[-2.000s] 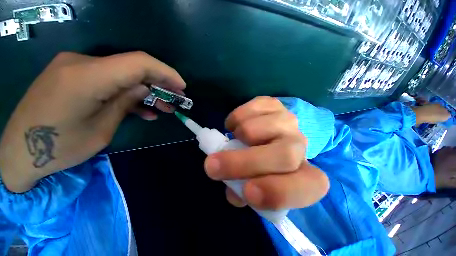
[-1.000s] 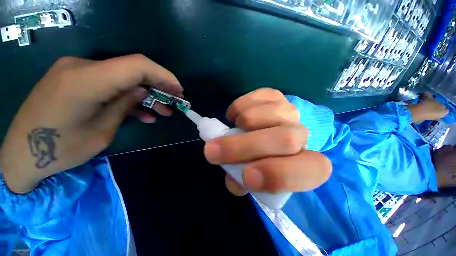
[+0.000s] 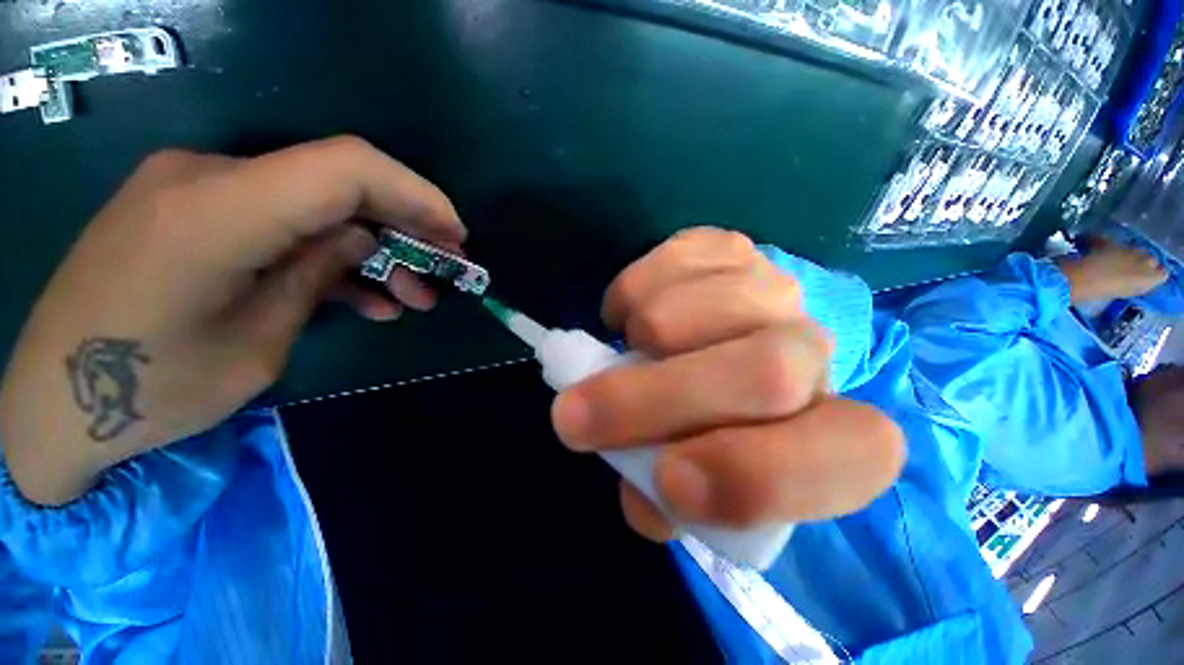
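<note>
My left hand (image 3: 247, 260) holds a small PCB assembly (image 3: 429, 263) between thumb and fingers; its plug end is hidden by the fingers. The whitish end piece with a round hole (image 3: 478, 278) points right. My right hand (image 3: 740, 390) grips a white glue bottle (image 3: 578, 357), tilted with its nozzle up and left. The green needle tip (image 3: 497, 311) is just below the end piece; a small gap seems to show between them.
Another USB board (image 3: 98, 55) lies on the dark green mat (image 3: 545, 143) at the upper left. A clear blister tray (image 3: 909, 111) with rows of boards is at the upper right. Another person's hand (image 3: 1114, 276) and blue sleeve are at the right.
The needle tip touched the board's end a second ago; my right hand and the bottle have since drawn back slightly down and right. My left hand is nearly still, still holding the board.
</note>
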